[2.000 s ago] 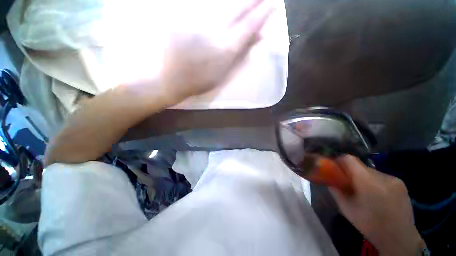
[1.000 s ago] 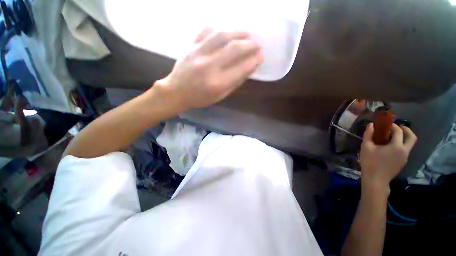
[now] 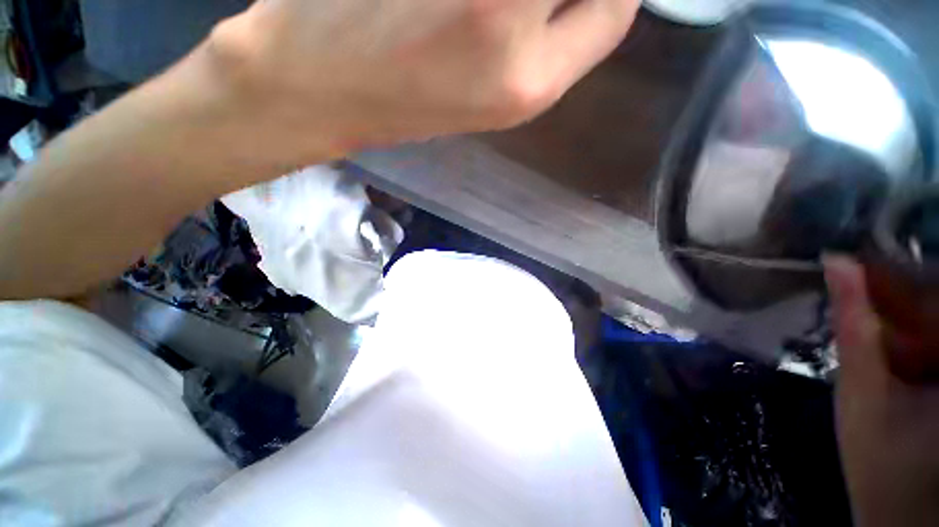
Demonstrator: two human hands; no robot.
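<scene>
The steam iron [image 3: 793, 165], silver with a dark rim and wire guard, is large at the upper right, over the side of the board. My right hand [image 3: 885, 432] is round its orange-brown handle [image 3: 911, 314], partly cut off by the right edge. My left hand [image 3: 443, 62] is at the top, fingers bent and partly cut off; whether it holds cloth is hidden. A small rounded white edge, likely of the garment [image 3: 692, 8], shows at the top between my left hand and the iron.
The brown padded pressing board [image 3: 607, 144] has a grey metal table edge [image 3: 515, 206] below it. Crumpled white cloth [image 3: 319, 232] and dark patterned clothes lie below at left. Dark and blue things [image 3: 741, 443] lie below at right.
The iron and my right hand have come up and nearer in view. My left hand is higher and larger. The view has shifted, and most of the white garment has left the picture.
</scene>
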